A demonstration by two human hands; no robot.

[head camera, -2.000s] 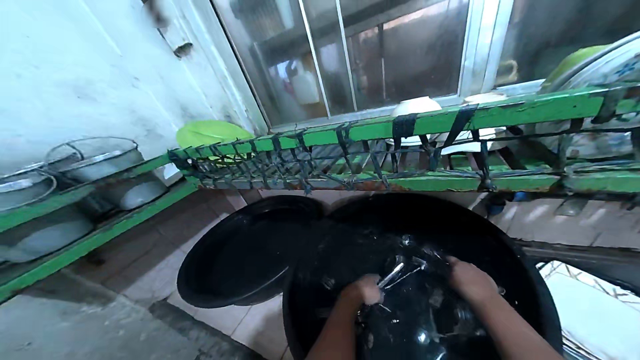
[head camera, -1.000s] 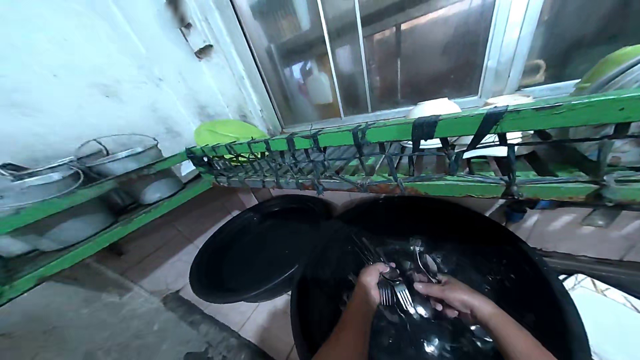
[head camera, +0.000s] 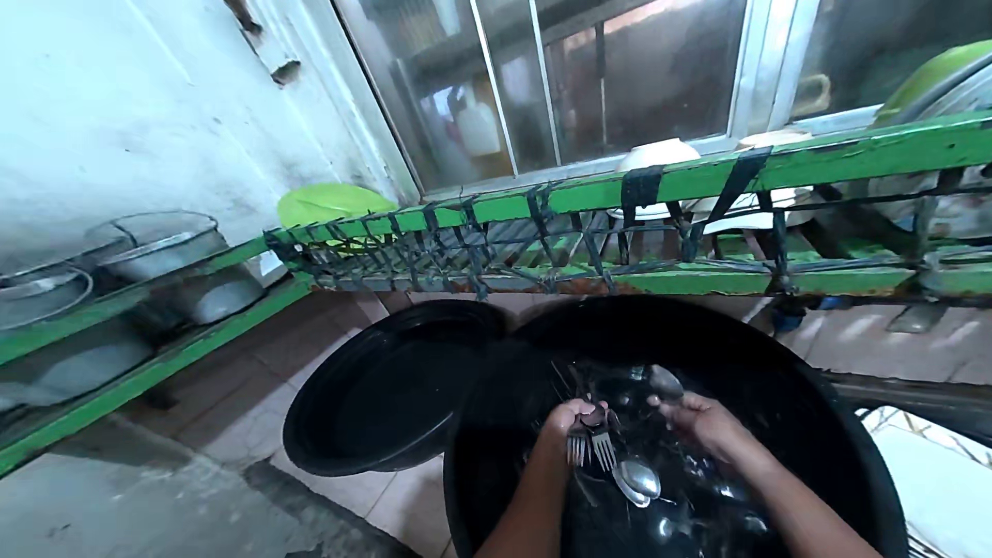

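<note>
A large round black tub (head camera: 845, 418) holds water and loose metal cutlery. Over its left part, my left hand (head camera: 577, 416) grips a bunch of forks (head camera: 603, 451) and spoons (head camera: 638, 478), their heads pointing down toward me and other ends sticking up beyond the fist. To its right, my right hand (head camera: 694, 418) has its fingers around a single metal spoon (head camera: 665, 381), whose bowl shows above the fingertips. The hands are apart. Glints in the water below the right hand are too blurred to tell apart.
Left of the tub stands a smaller black basin (head camera: 387, 387). A green rack (head camera: 697, 280) laced with dark strips crosses behind both, bearing white dishes and a lime-green plastic item (head camera: 333, 203). Metal pots (head camera: 167, 252) sit on the left shelf. A window is behind.
Two seconds ago both hands were lower over the tub. A second ago they were close together with cutlery between them; now my right hand is farther to the right, holding a spoon.
</note>
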